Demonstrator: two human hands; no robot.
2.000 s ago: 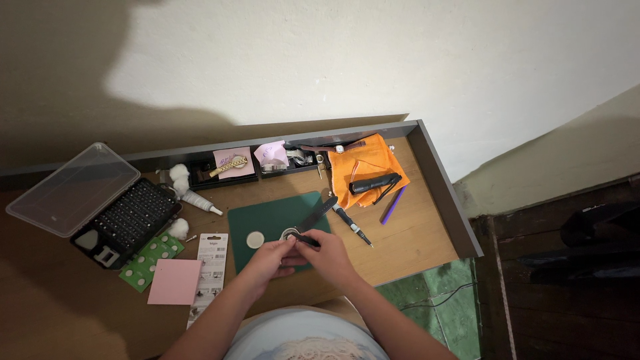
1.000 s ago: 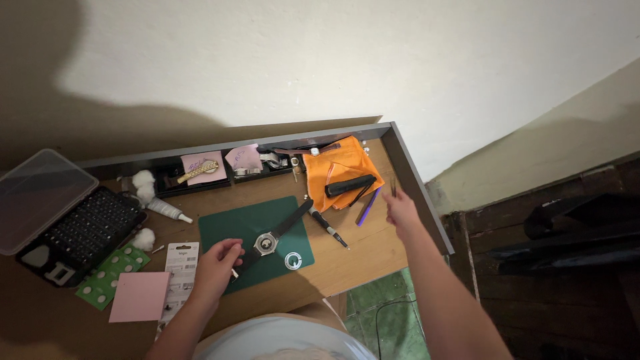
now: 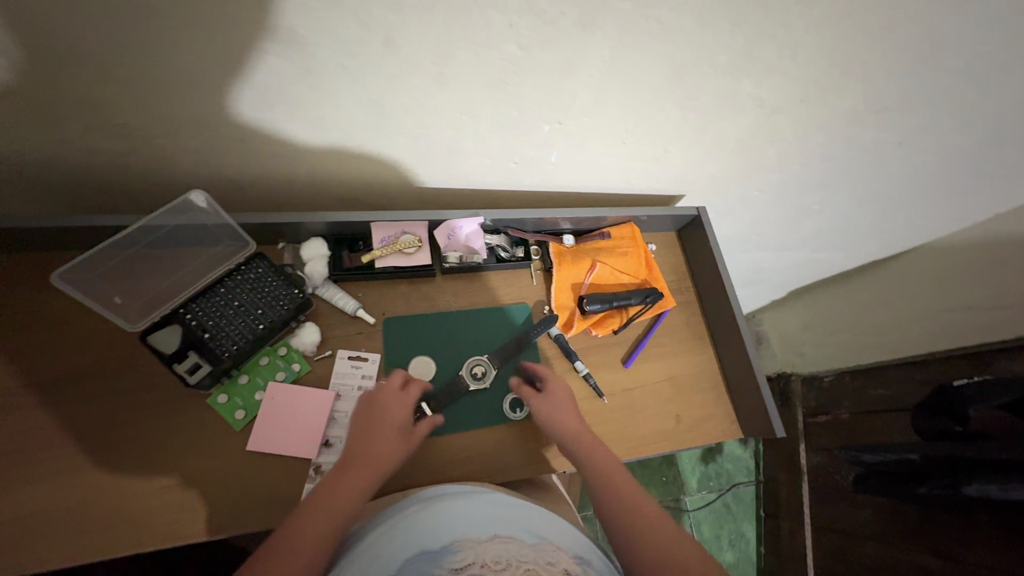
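A wristwatch with a dark strap [image 3: 479, 372] lies slantwise on the green mat [image 3: 460, 332], its case showing a round metallic inside. My left hand [image 3: 396, 420] is at the buckle end of the strap, thumb and fingers around it. My right hand [image 3: 548, 400] is over the mat's right edge, fingers curled; whether something small is between them cannot be told. Just left of its fingers lies a ring-shaped part [image 3: 516, 406]. A round pale disc [image 3: 422, 368] rests on the mat near my left fingers. A pen-like screwdriver [image 3: 578, 364] lies right of the mat.
At left are an open bit set case [image 3: 232, 320], cotton balls [image 3: 315, 250], a tube [image 3: 340, 300], green button-cell packs [image 3: 258, 382] and a pink note pad [image 3: 292, 420]. Behind are black trays [image 3: 384, 274] with watches. An orange cloth [image 3: 576, 268] holds a flashlight [image 3: 616, 301]; a purple stick [image 3: 645, 339] lies beside it.
My right hand has come back from beside the orange cloth to the mat's right edge. My left hand remains by the strap's buckle end. The round disc shows again near my left fingers.
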